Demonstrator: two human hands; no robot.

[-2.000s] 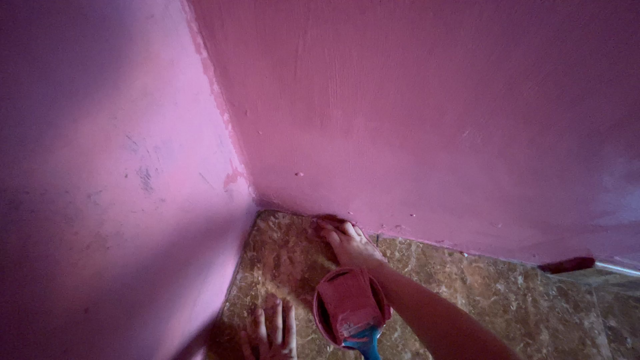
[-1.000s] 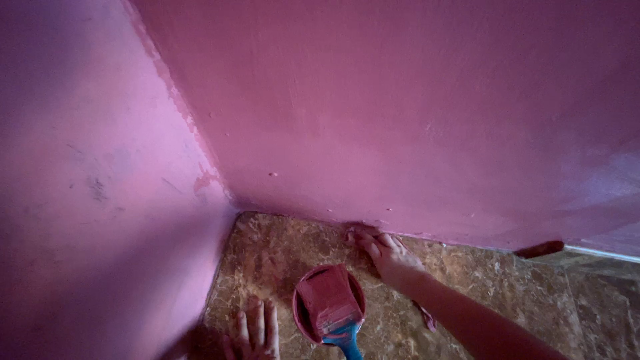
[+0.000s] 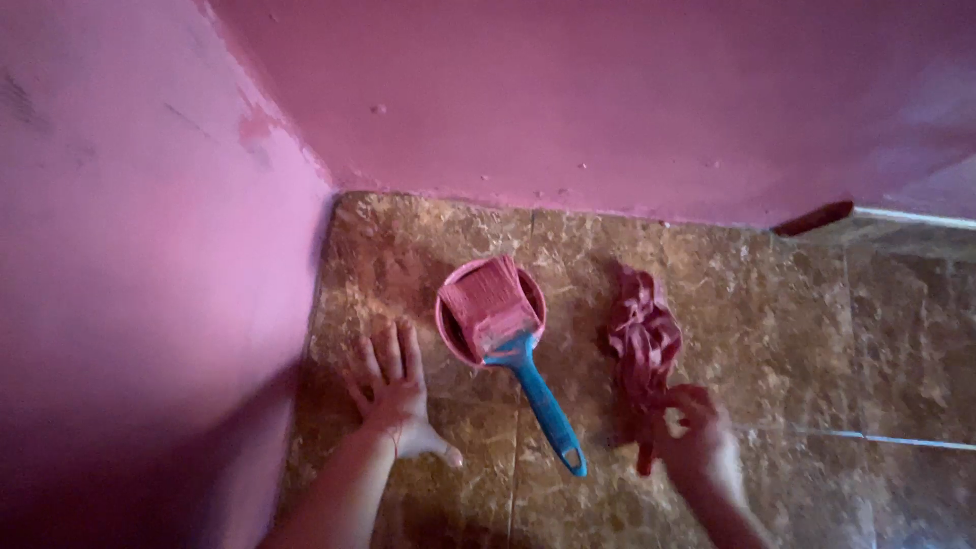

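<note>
My left hand [image 3: 398,400] lies palm down with its fingers spread on the brown tiled floor, left of a small round paint container [image 3: 441,324]. Across the container's rim rests a wide paintbrush [image 3: 545,408], its bristles coated in pink paint and its blue handle pointing toward me. To the right, my right hand [image 3: 698,435] pinches the near end of a crumpled, paint-stained cloth [image 3: 644,328] between thumb and finger. Most of the cloth lies on the floor. A dark red piece sticks out at its lower end, and I cannot tell whether it belongs to the cloth.
A lighter pink wall [image 3: 168,252] stands on the left and meets a darker pink wall [image 3: 579,99] ahead at a corner. Small bumps mark the darker wall near the floor [image 3: 762,328]. At the right, a dark red strip [image 3: 814,219] lies along the wall's base, beside a pale edge.
My right hand has left the base of the wall and come back to the cloth on the floor, taking hold of its end. My left hand remains spread on the floor. The view has shifted.
</note>
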